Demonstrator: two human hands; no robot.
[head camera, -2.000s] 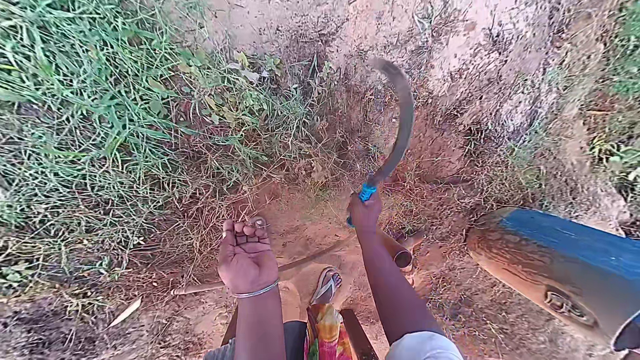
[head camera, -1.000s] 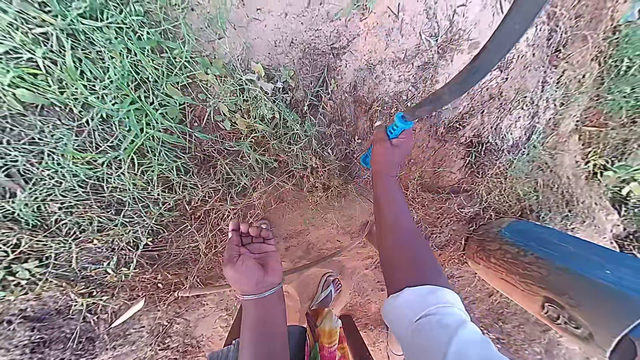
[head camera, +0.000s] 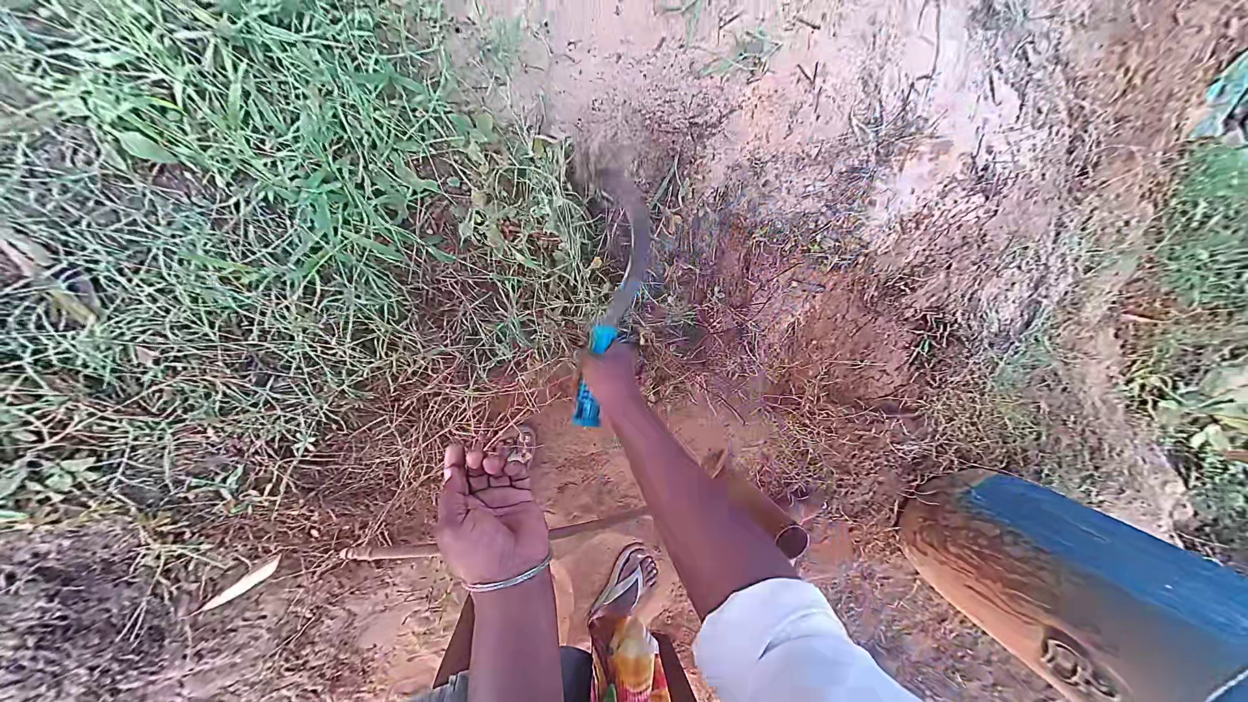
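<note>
My right hand (head camera: 610, 375) is closed around the blue handle of a sickle (head camera: 639, 234). The curved metal blade points up and away from me, its blurred tip at the edge of the green grass (head camera: 292, 175) and the bare soil. My left hand (head camera: 492, 522) is held palm up with its fingers curled, a metal bangle (head camera: 509, 577) at the wrist. Nothing clear shows in its palm; whether the fingers hold anything small cannot be told.
A large log (head camera: 1014, 585) with a blue upper side lies at the lower right. A long stick (head camera: 390, 553) and a short pipe-like piece (head camera: 770, 512) lie by my sandalled foot (head camera: 622, 583). Dry stems and roots cover the bank ahead.
My right hand has swung the sickle from the upper right down and to the left, to the edge of the grass. My left hand has stayed about where it was.
</note>
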